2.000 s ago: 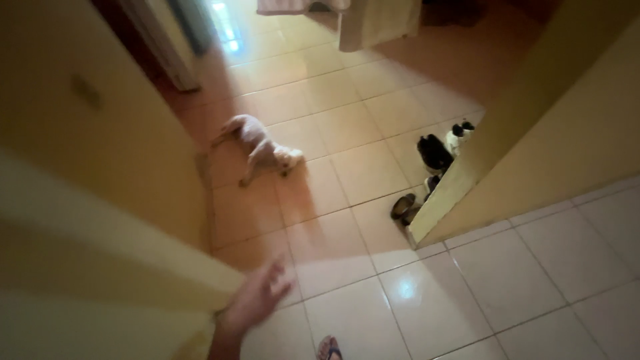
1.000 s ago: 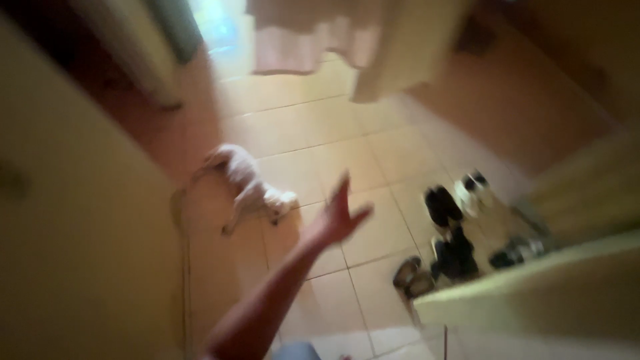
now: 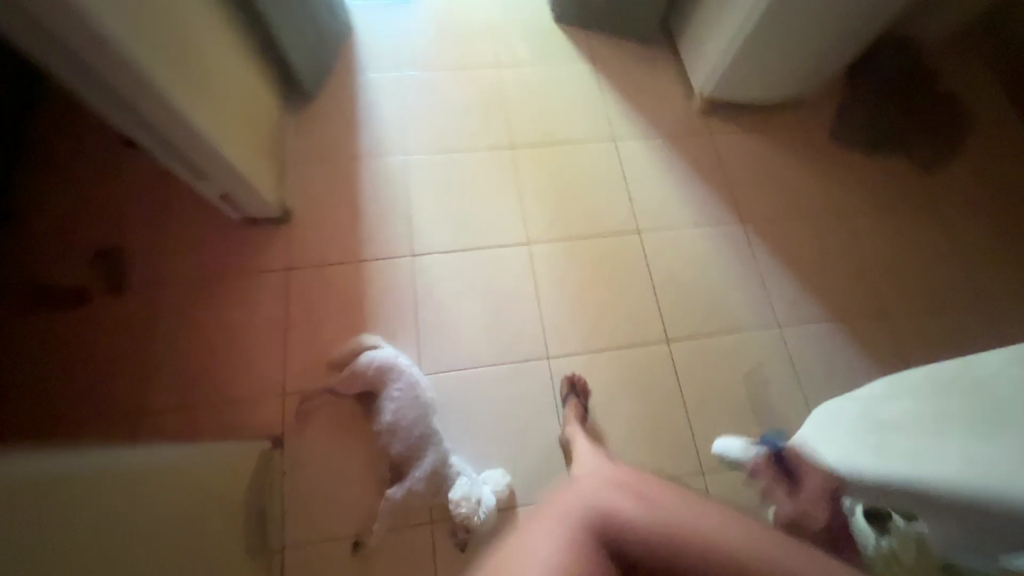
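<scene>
My right hand (image 3: 800,496), blurred, is at the lower right, closed around a small white object (image 3: 734,450) with a dark blue part near the fingers. Directly beside and partly above this hand is a large pale surface (image 3: 920,424), perhaps the cloth curtain; whether they touch is unclear. My left hand is out of view. A white dog (image 3: 408,416) lies on its side on the tiled floor at lower left, its head toward the bottom. My bare leg (image 3: 608,504) stretches across the bottom centre, and the foot (image 3: 574,392) wears a thong sandal.
Pale floor tiles (image 3: 472,304) run ahead between a door frame (image 3: 240,120) at upper left and a white panel or wall end (image 3: 752,56) at upper right. A pale panel edge (image 3: 144,496) stands at lower left. A dark blurred shape (image 3: 904,112) is at the right.
The view has moved forward past the hanging curtain. The outstretched hand and arm have left the middle, my leg has come into view, and a hand with a white object shows at the right.
</scene>
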